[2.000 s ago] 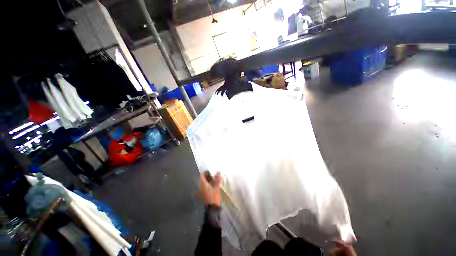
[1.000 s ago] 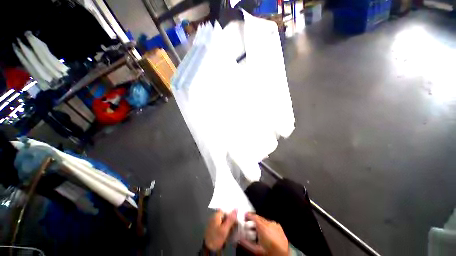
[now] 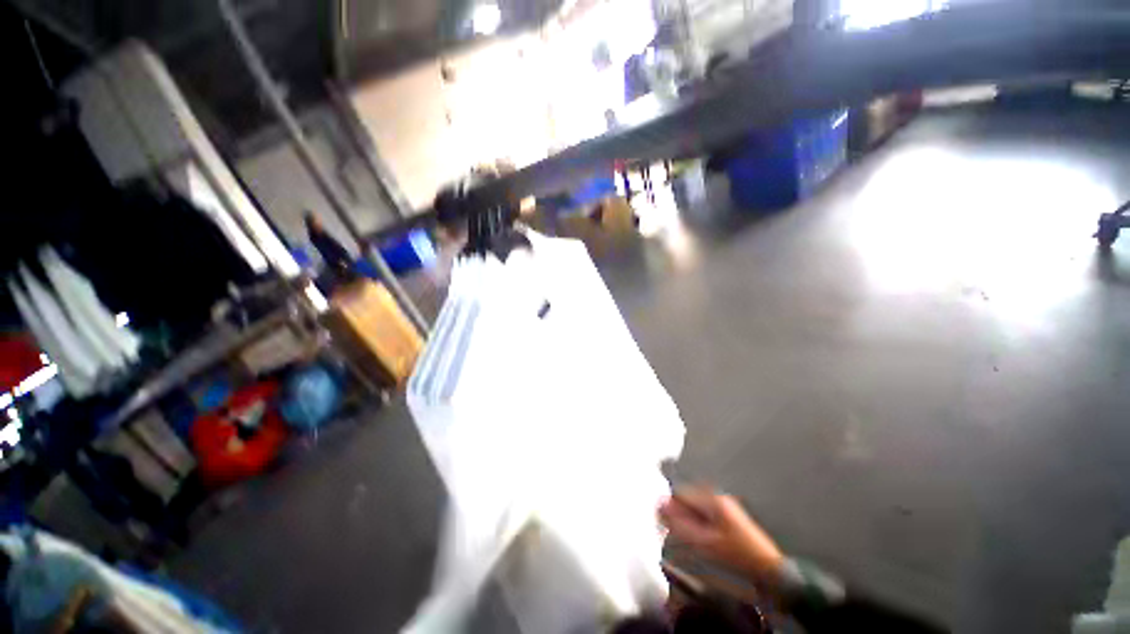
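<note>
White garments [image 3: 545, 396] hang in a row on black hangers [image 3: 496, 229] from the dark rail of a rack [image 3: 731, 112]. The front garment spreads toward me, with a small dark label at its neck. My right hand [image 3: 713, 526] is at the right edge of the white garment, fingers bent; blur hides whether it grips the cloth. My left hand is not in view; the garment's lower left part stretches out to the bottom edge of the picture.
At left, a table [image 3: 205, 359] has a red bundle [image 3: 238, 434] and a blue bag [image 3: 310, 396] beneath it. A yellowish wooden box [image 3: 374, 328] stands behind the garments. Blue crates [image 3: 791, 161] stand at the back. White cloth [image 3: 93, 576] lies at lower left.
The view has tilted up, showing the rail again. My hands were together on the garment's lower edge; now my right hand is apart at its right side and my left hand is out of view.
</note>
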